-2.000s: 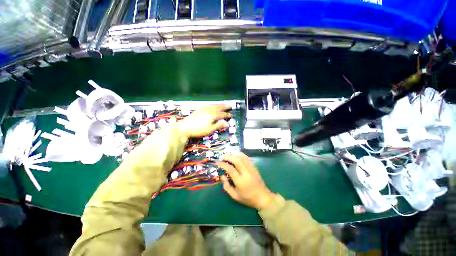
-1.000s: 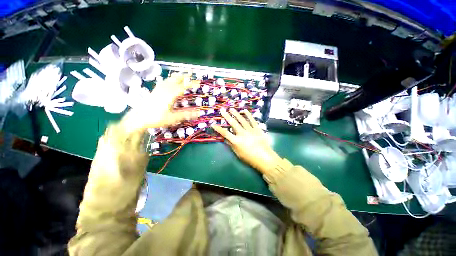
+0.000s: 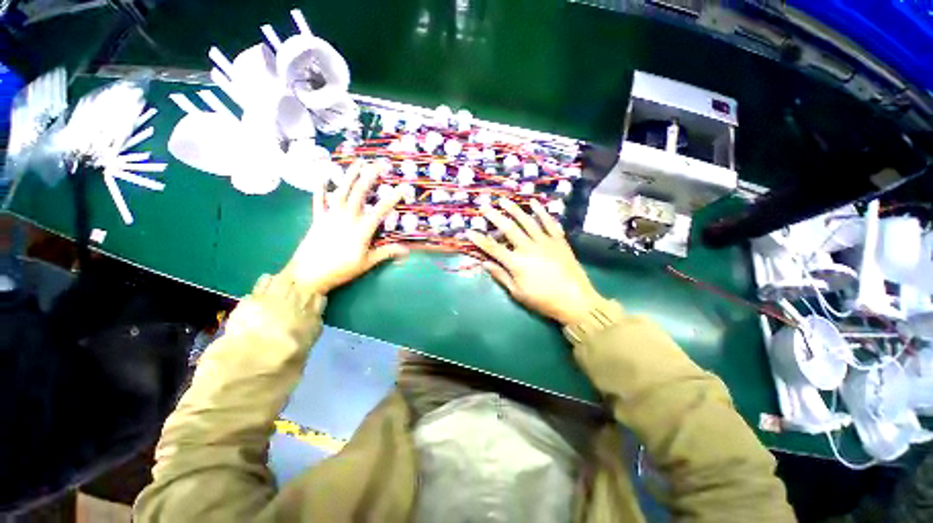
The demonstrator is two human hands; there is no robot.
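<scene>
Wired components point(image 3: 465, 174), small and white with red and dark leads, lie in dense rows at bench centre. My left hand point(image 3: 348, 233) rests with fingers spread on the near left edge of the rows. My right hand point(image 3: 534, 257) rests with fingers spread on their near right edge. Neither hand visibly grips anything; what lies under the fingertips is hidden.
White housings point(image 3: 254, 153) cluster at left, beside a fan of white strips point(image 3: 113, 128). A pale grey screw feeder point(image 3: 680, 133) stands right of the rows. A black electric screwdriver point(image 3: 788, 209) slants in behind white housings with cables point(image 3: 818, 352) at right. Green bench point(image 3: 409, 301).
The view has tilted down and shifted. My left hand has moved from over the components to their near left edge. My right hand stays at the near right. Stray leads at the front are drawn in.
</scene>
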